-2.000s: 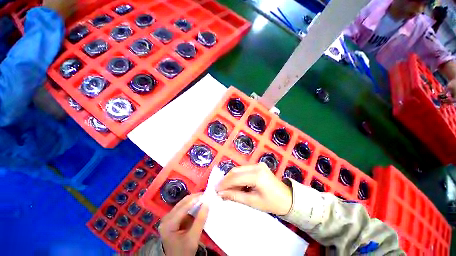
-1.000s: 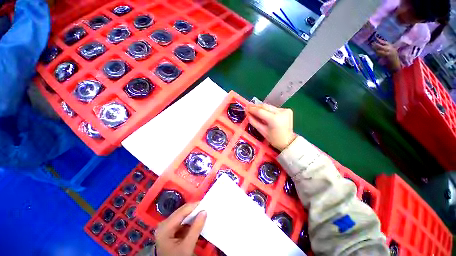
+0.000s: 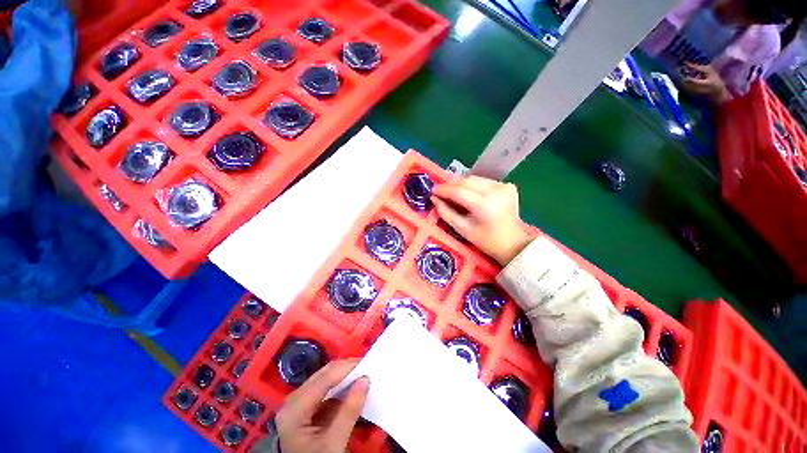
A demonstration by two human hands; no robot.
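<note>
A red compartment tray (image 3: 341, 320) lies on the green bench, with round black modules in its square pockets. My left hand (image 3: 320, 411) pinches the corner of a white sheet (image 3: 425, 385) that lies over the tray's near part and hides some pockets. My right hand (image 3: 482, 211) is at the tray's far corner, its fingertips touching the edge of the module (image 3: 418, 190) in the corner pocket. Whether the fingertips hold a film or label there cannot be seen. The right forearm covers several pockets.
A larger white paper (image 3: 310, 217) lies beside the tray's left edge. A filled tray (image 3: 257, 186) is at upper left, near a blue sleeve (image 3: 31, 115). A lower tray (image 3: 190, 376), a metal upright (image 3: 549, 97), a right-hand tray (image 3: 752, 380) and a person in pink (image 3: 743, 53) also show.
My right hand has moved from the white sheet near my left hand up to the far corner module. My left hand still pinches the sheet, which now lies flatter over the tray.
</note>
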